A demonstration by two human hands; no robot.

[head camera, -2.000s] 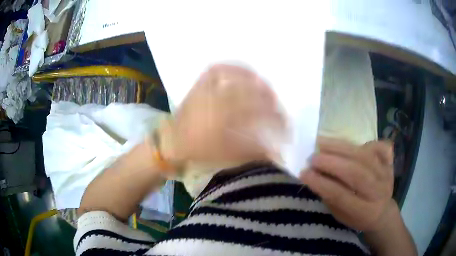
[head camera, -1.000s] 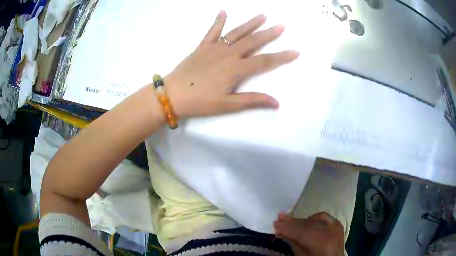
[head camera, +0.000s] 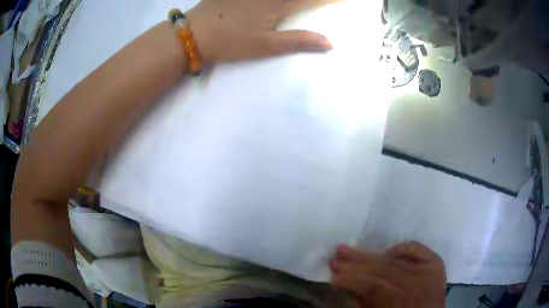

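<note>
A large white fabric piece (head camera: 253, 156) lies over the table's front edge, its near side sloping down to the lap. My left hand (head camera: 259, 30) rests flat on its far part with the thumb spread; its other fingers are partly cut off by the top edge and lost in glare. My right hand (head camera: 391, 274) pinches the fabric's near right corner at the bottom of the picture. The fabric's right edge runs up toward the metal presser foot parts (head camera: 406, 59), where bright light hides the contact. A round fitting (head camera: 429, 82) sits just right of the foot.
The sewing machine head (head camera: 502, 30) overhangs the upper right, above the grey machine bed (head camera: 463, 135) with its dark edge line. White bundled cloth (head camera: 114, 231) is at the lower left. White scraps (head camera: 30, 36) hang at the far upper left. A pale yellow cloth (head camera: 186, 264) covers the lap.
The view has shifted closer to the machine, and its head now shows. The fabric is spread flatter between my hands. My left hand appears higher in view; my right still holds the near corner.
</note>
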